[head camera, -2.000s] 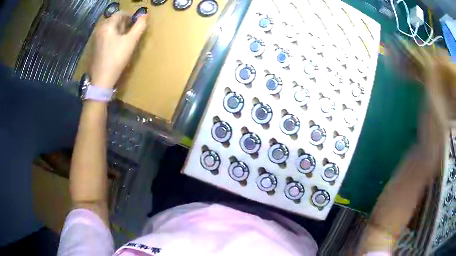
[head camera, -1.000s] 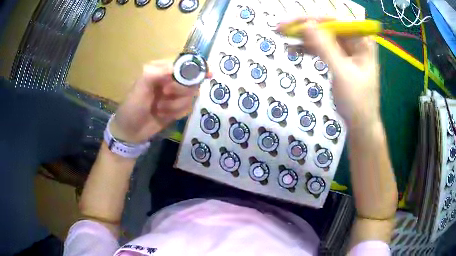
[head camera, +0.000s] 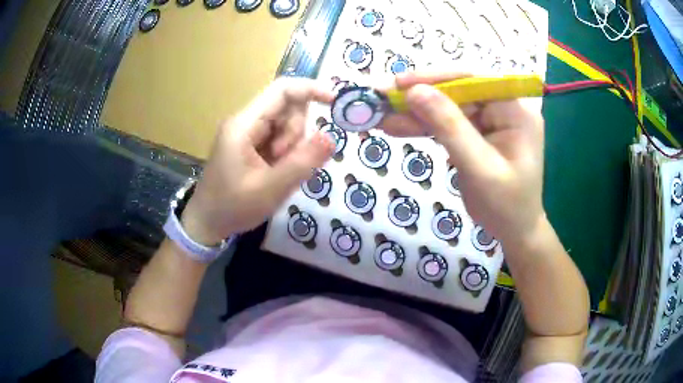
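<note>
A small round speaker (head camera: 359, 110) with a silver-white ring is raised over the white tray (head camera: 337, 258). My left hand (head camera: 262, 153) is at its left; a fingertip meets the rim and the thumb is apart below. Whether that hand bears the speaker is unclear. My right hand (head camera: 479, 142) is shut on a yellow test probe (head camera: 487, 90), whose tip end is at the speaker's right edge. The contact point is hidden. The tray holds rows of similar speakers in round cut-outs, partly covered by my hands.
A tan cardboard sheet (head camera: 187, 82) with several discs at its top edge lies left. Clear plastic trays (head camera: 56, 82) are beyond it. Full trays (head camera: 644, 217) lean at right. Red and dark leads (head camera: 580, 87) cross the green mat (head camera: 580, 202). A white cable (head camera: 610, 30) is at back right.
My right hand went out of the tray area and returned with the yellow probe, now lowered to the speaker. My left hand brought the speaker from the cardboard to above the tray; its thumb has parted from it.
</note>
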